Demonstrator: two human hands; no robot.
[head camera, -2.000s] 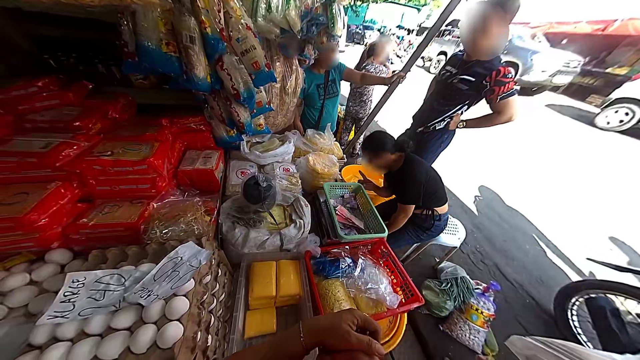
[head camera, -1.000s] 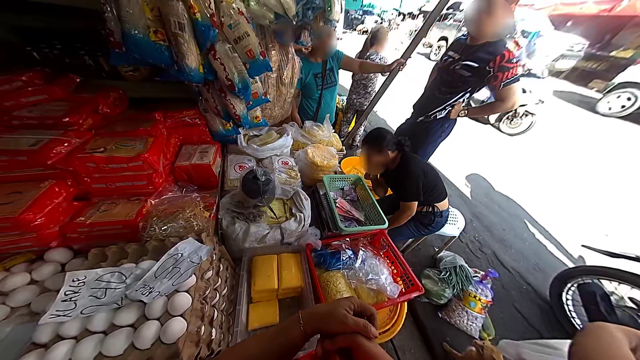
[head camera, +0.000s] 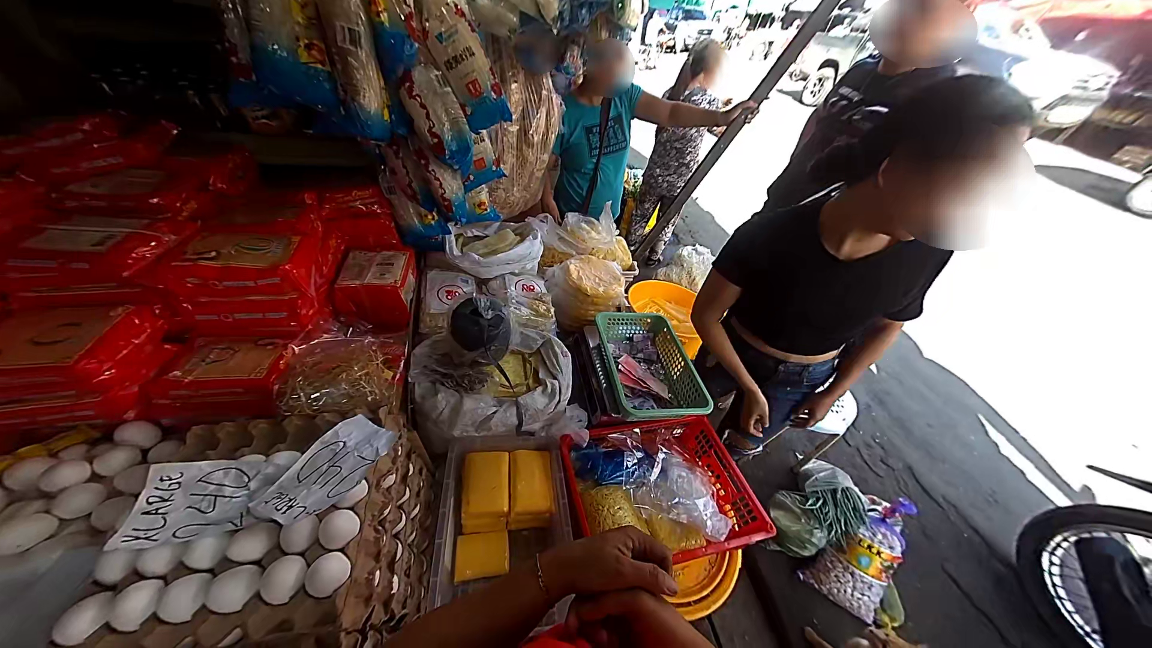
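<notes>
My left hand (head camera: 616, 565), with a thin bracelet at the wrist, lies loosely curled across my right hand (head camera: 630, 619) at the bottom centre. No object shows in either hand; the right one is partly hidden. Red cloth shows beneath them. Just beyond is a red plastic basket (head camera: 760, 522) holding clear bags and yellowish food. Left of it, a clear plastic tray (head camera: 517, 547) holds yellow blocks (head camera: 486, 486). Orange-yellow basins (head camera: 720, 585) sit partly under the basket. A green plastic basket (head camera: 688, 382) behind holds what look like banknotes.
White eggs (head camera: 283, 579) in cardboard trays (head camera: 387, 540) bear handwritten paper signs (head camera: 184, 504). Red packages (head camera: 238, 270) are stacked behind. A person in black (head camera: 832, 279) stands at the right, near a slanted pole (head camera: 738, 126). Bagged goods (head camera: 846, 576) and a wheel (head camera: 1071, 576) are lower right.
The person in black, who sat bent over beside the orange basin, now stands upright with head turned to the right. My hands remain together near the red basket.
</notes>
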